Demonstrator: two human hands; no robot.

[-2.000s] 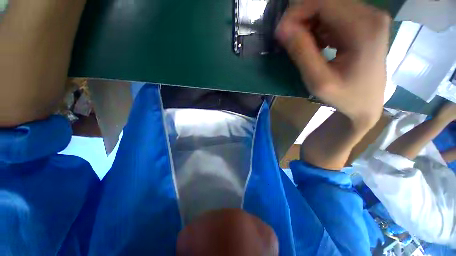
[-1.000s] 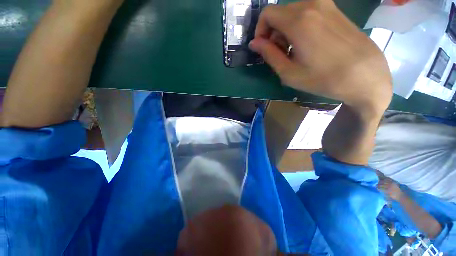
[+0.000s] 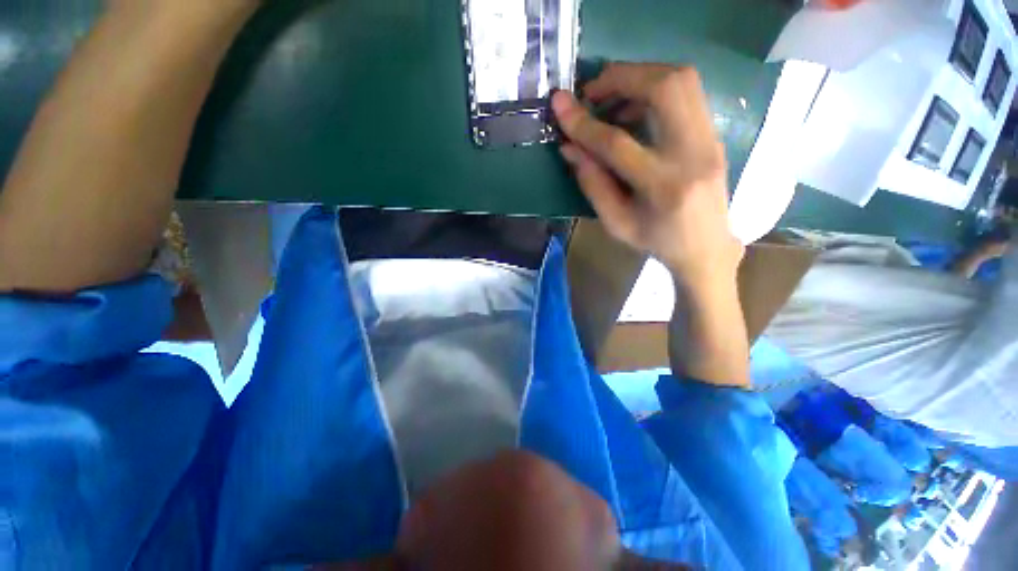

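Observation:
An opened phone body (image 3: 508, 67) with a silver-white inner area and a black frame lies on the glossy dark green bench at the top middle, its far end cut off by the frame edge. My right hand (image 3: 647, 156) is bare, at the phone's right side. Its thumb and fingertips touch the lower right part of the phone. Whether they pinch a small part is hidden. Of my left side only the forearm (image 3: 123, 145) shows at the upper left; the hand is beyond the top edge.
A white tray (image 3: 893, 156) with several dark rectangles stands at right, a translucent white sheet (image 3: 860, 78) beside it. A red item (image 3: 839, 3) shows at the top edge. A brown carton (image 3: 631, 348) sits below the bench. A person in white (image 3: 893, 335) is at right.
The view has shifted, and the phone body shows further left with more of its inner side uncovered. My right hand has turned and now rests at the phone's lower right edge.

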